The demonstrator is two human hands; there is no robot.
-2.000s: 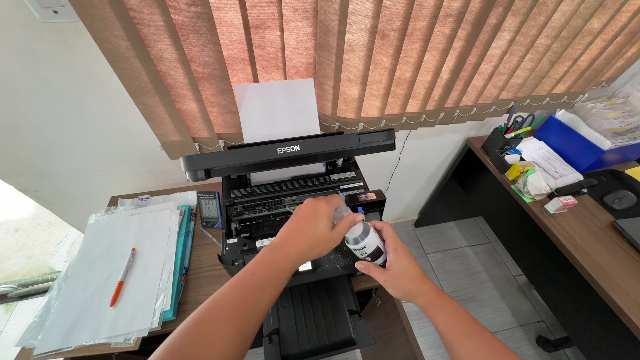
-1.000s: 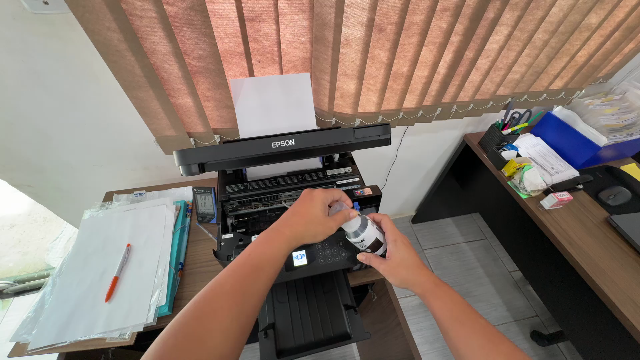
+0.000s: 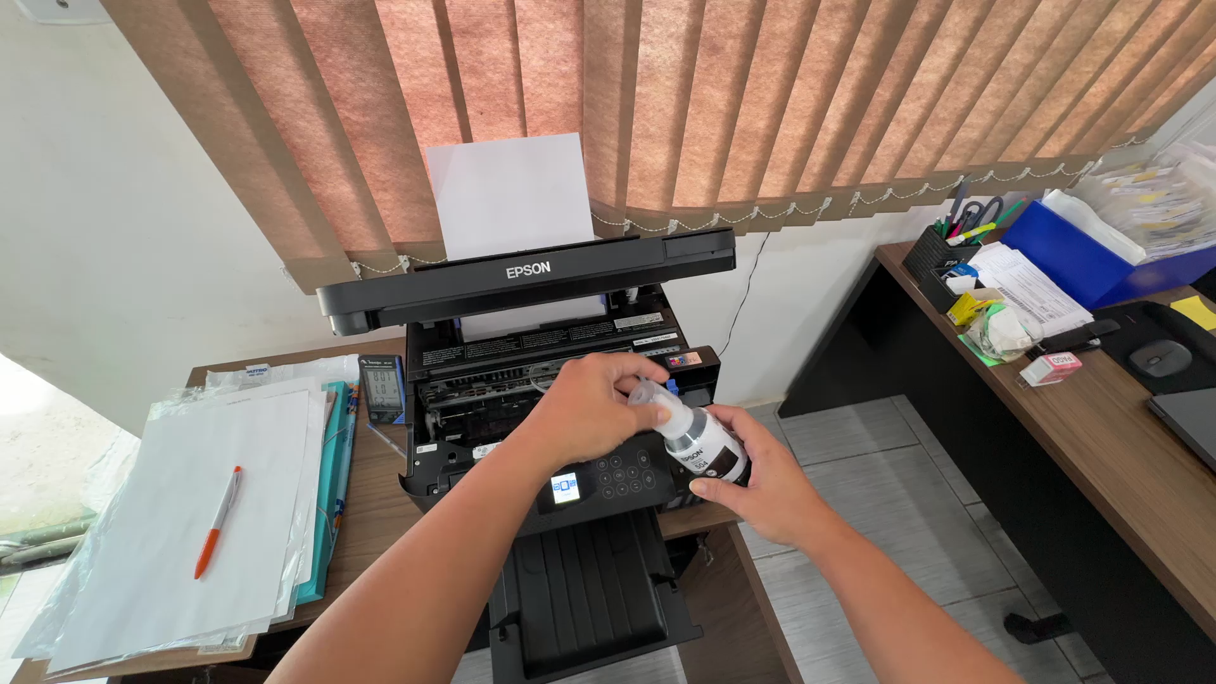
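Observation:
My right hand [image 3: 760, 470] grips the body of an Epson ink bottle [image 3: 708, 453], which is tilted with its top toward the upper left. The fingers of my left hand [image 3: 603, 404] are closed around the bottle's clear cap [image 3: 655, 401]. Both hands are above the right part of a black Epson printer [image 3: 622, 475], whose scanner lid unit [image 3: 532, 275] is raised. White paper [image 3: 513, 195] stands in the rear feed. Behind the bottle a small blue piece [image 3: 672, 387] shows at the printer's ink tank area. The printer's small screen is lit.
Left of the printer, a pen [image 3: 218, 522] lies on stacked papers [image 3: 171, 570] beside a teal folder [image 3: 328, 494] and a digital meter [image 3: 383, 388]. The output tray [image 3: 589, 598] extends forward. A second desk [image 3: 1092, 446] at right holds a pen holder [image 3: 936, 255], blue box [image 3: 1069, 247] and mouse [image 3: 1161, 357].
The bottle stays between both hands above the printer. My left fingers have shifted a little around its cap. The printer's screen shows more plainly than two seconds ago.

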